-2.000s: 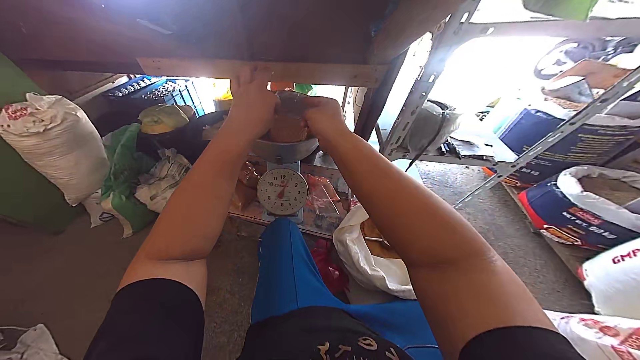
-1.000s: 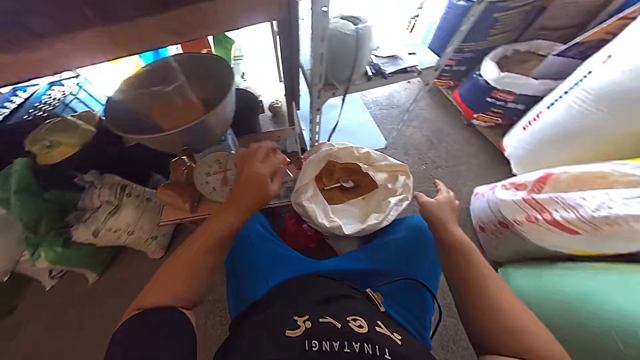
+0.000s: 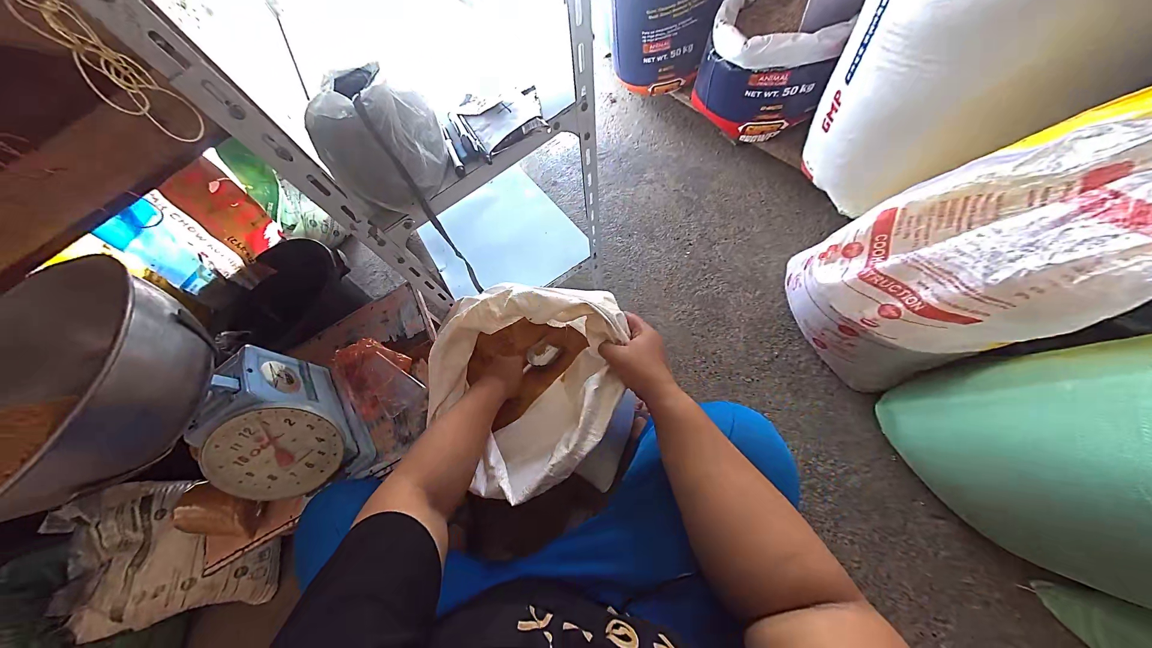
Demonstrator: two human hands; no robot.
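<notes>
Between my knees stands an open white woven sack (image 3: 540,450) with its rim rolled out, holding a brown powdery or granular material (image 3: 565,360). My left hand (image 3: 506,364) reaches inside, low in the sack; whether its fingers grip anything is hidden. A small white object (image 3: 543,353), perhaps a scoop, lies in the material beside it. My right hand (image 3: 637,358) grips the sack's rim at the right. To the left is a dial scale (image 3: 273,450), and next to it a large metal bowl (image 3: 162,360) with brown material in it.
A metal shelf frame (image 3: 583,135) holds a grey plastic bag (image 3: 382,144) ahead of me. A clear bag with orange contents (image 3: 373,382) lies beside the scale. Full sacks (image 3: 981,243) and a green sack (image 3: 1035,450) line the right side. A brown packet (image 3: 216,511) sits below the scale.
My left hand has moved from near the scale into the sack. My right hand, beside the sack a second ago, now grips its rim. The view has turned right since the first frame.
</notes>
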